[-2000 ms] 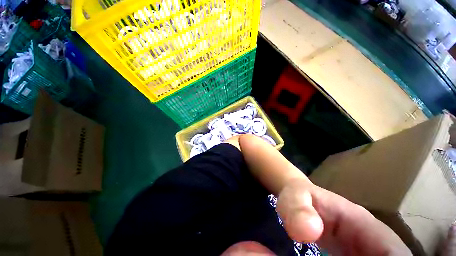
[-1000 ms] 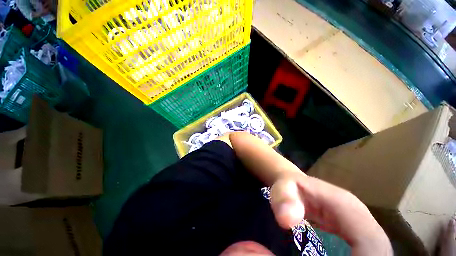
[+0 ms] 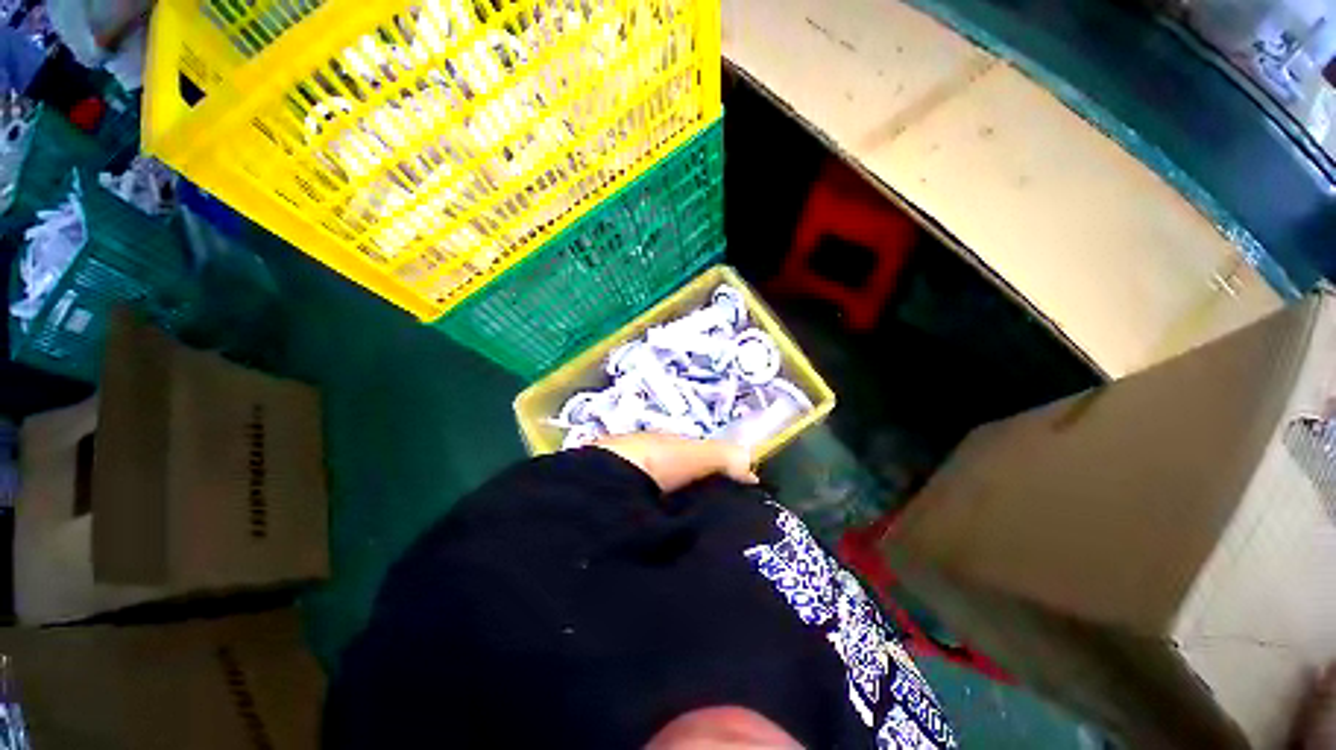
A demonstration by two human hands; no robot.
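A small yellow parts bin (image 3: 793,429) is in front of my body, tilted in the view. It holds a heap of loose white moulded plastic parts (image 3: 674,372), some with rings. My left hand (image 3: 686,457), bare and in a black sleeve, is at the bin's near rim and holds it there; most of its fingers are hidden. I cannot make out my right hand. A small patch of skin shows at the far lower right edge, but I cannot tell whose it is.
A yellow slatted crate (image 3: 425,301) with white contents stands on a green crate (image 3: 601,271) just beyond the bin. Open cartons stand left (image 3: 205,491) and right (image 3: 1084,498). A red stool (image 3: 850,252) is under the cardboard-covered bench (image 3: 1011,191). Green crates (image 3: 103,279) are far left.
The large bare hand that crossed the lower right is gone from there. The printed shirt front and a red thing on the floor now show. The view has shifted slightly; the bin stays in front.
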